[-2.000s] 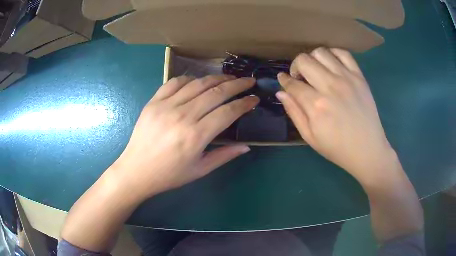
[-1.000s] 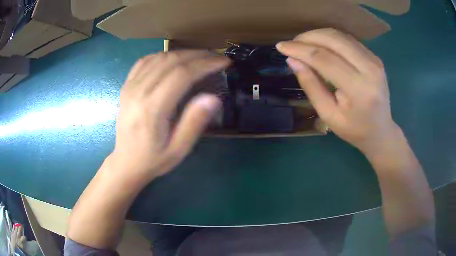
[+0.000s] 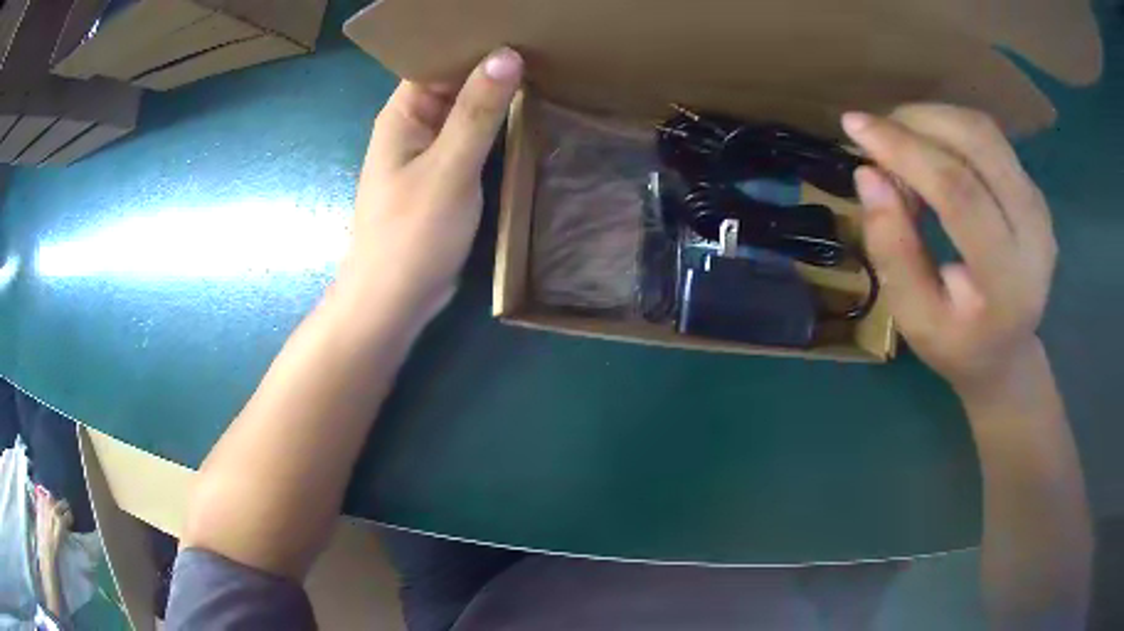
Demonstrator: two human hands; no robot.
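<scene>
An open brown mailer box (image 3: pixel 508 234) lies on the table, its hinged lid (image 3: pixel 740 56) raised at the back. A clear bag with greyish contents (image 3: pixel 586 222) fills its left side. A black power adapter (image 3: pixel 746 302) lies at the front, with a metal prong showing. Bundled black cables (image 3: pixel 789 154) lie behind it. My left hand (image 3: pixel 425 197) grips the lid's left part near the box's back left corner, thumb on the inner face. My right hand (image 3: pixel 961 234) is by the box's right end, fingers bent, thumb and forefinger apart, holding nothing visible.
The green table (image 3: pixel 616 456) has a pale curved front edge. Stacked brown boxes (image 3: pixel 185 49) stand at the upper left. A large carton (image 3: pixel 136 481) is below the table edge at the lower left. Another person's hand (image 3: pixel 52 524) shows at the far lower left.
My left hand has left the box's inside and taken hold of the lid. My right hand has moved right and down. The box sits further right in view and its contents are uncovered.
</scene>
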